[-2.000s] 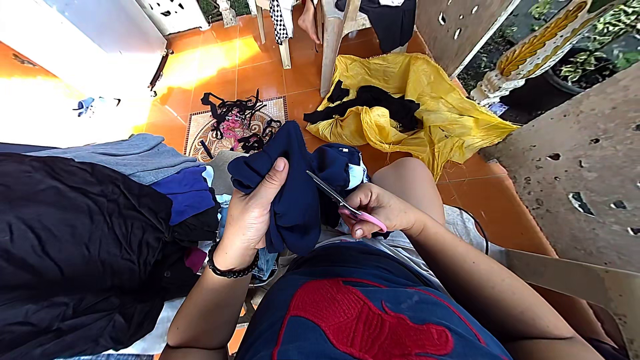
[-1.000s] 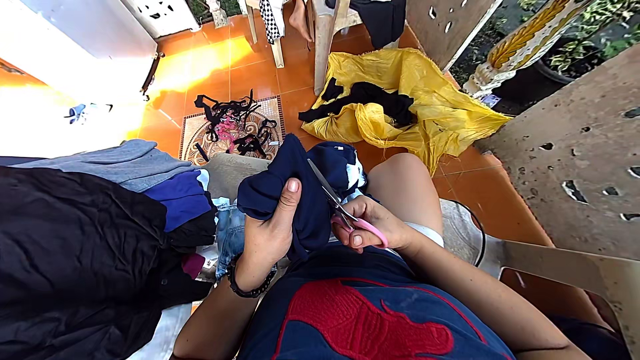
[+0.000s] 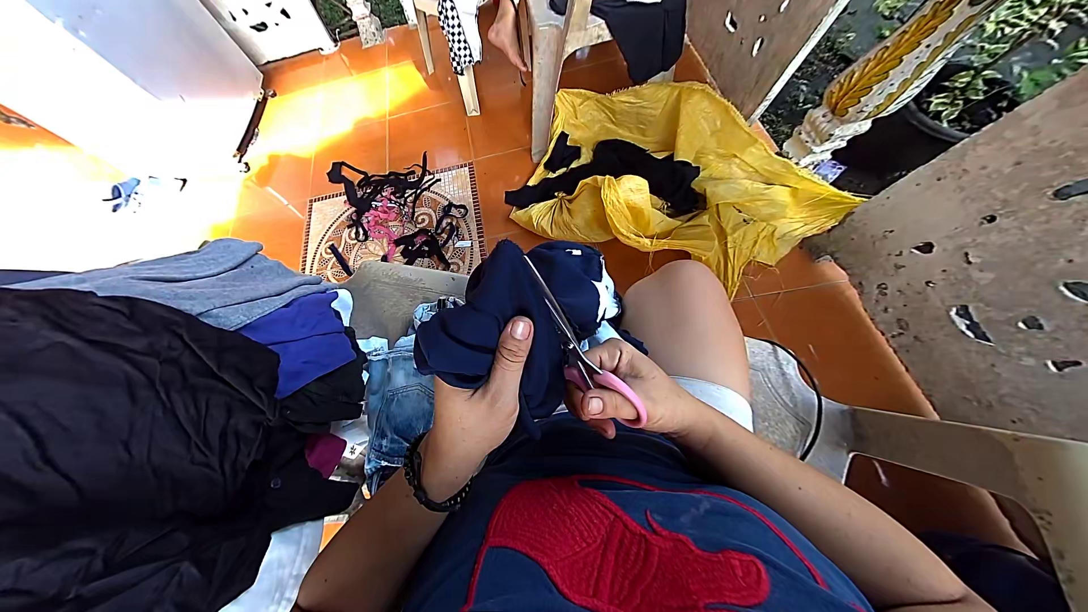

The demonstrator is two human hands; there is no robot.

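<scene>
My left hand (image 3: pixel 489 382), with a dark beaded bracelet at the wrist, grips a bunched navy blue cloth (image 3: pixel 476 310), thumb on top. My right hand (image 3: pixel 625 387) holds scissors with pink handles (image 3: pixel 625 398). Their metal blades (image 3: pixel 554 310) point up and away, lying against the navy cloth; whether they cut into it I cannot tell. More dark cloth with a white patterned part (image 3: pixel 605 293) lies just beyond the blades, above my lap.
Black garments (image 3: pixel 127 425), a grey cloth (image 3: pixel 204 276) and blue denim (image 3: pixel 399 408) are piled at left. Black and pink scraps (image 3: pixel 382 217) lie on the patterned floor tile. A yellow sack (image 3: pixel 748 212) holds black cloth (image 3: pixel 646 174). A person's foot (image 3: pixel 507 38) shows by a chair (image 3: pixel 548 76).
The scissor blades, apart one second ago, look closer together now. Both hands have kept hold of the navy cloth and the scissors.
</scene>
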